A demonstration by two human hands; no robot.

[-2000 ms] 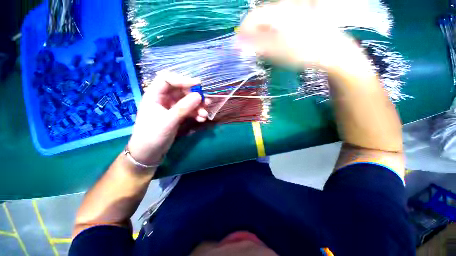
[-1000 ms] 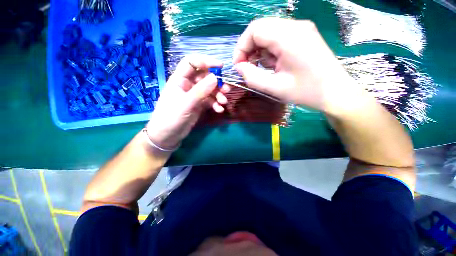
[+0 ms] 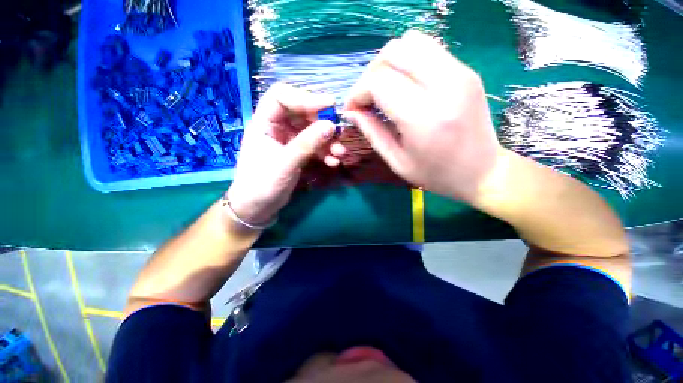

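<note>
A small blue connector housing (image 3: 327,114) is pinched between the thumb and fingers of my left hand (image 3: 271,153), over the wire bundles. My right hand (image 3: 427,112) is just to its right, thumb and fingertips closed together close to the housing. A short pale stretch of wire (image 3: 344,125) shows between the housing and my right fingertips. The rest of that wire and its tip are hidden by my hands. Reddish-brown wires (image 3: 367,158) lie beneath my hands, partly covered. Pale violet wires (image 3: 314,71) lie beyond them.
A blue bin (image 3: 172,181) of loose blue housings stands at left, with dark wires (image 3: 150,15) at its far end. Green wires (image 3: 344,24) lie at the far side. A white bundle (image 3: 584,45) and a dark-centred bundle (image 3: 577,131) lie at right. A yellow strip (image 3: 418,215) marks the green bench (image 3: 479,221).
My right hand has come from the bundles at upper right to the housing, its fingertips now closer to it than a second ago. My left hand keeps hold of the housing. The view has shifted.
</note>
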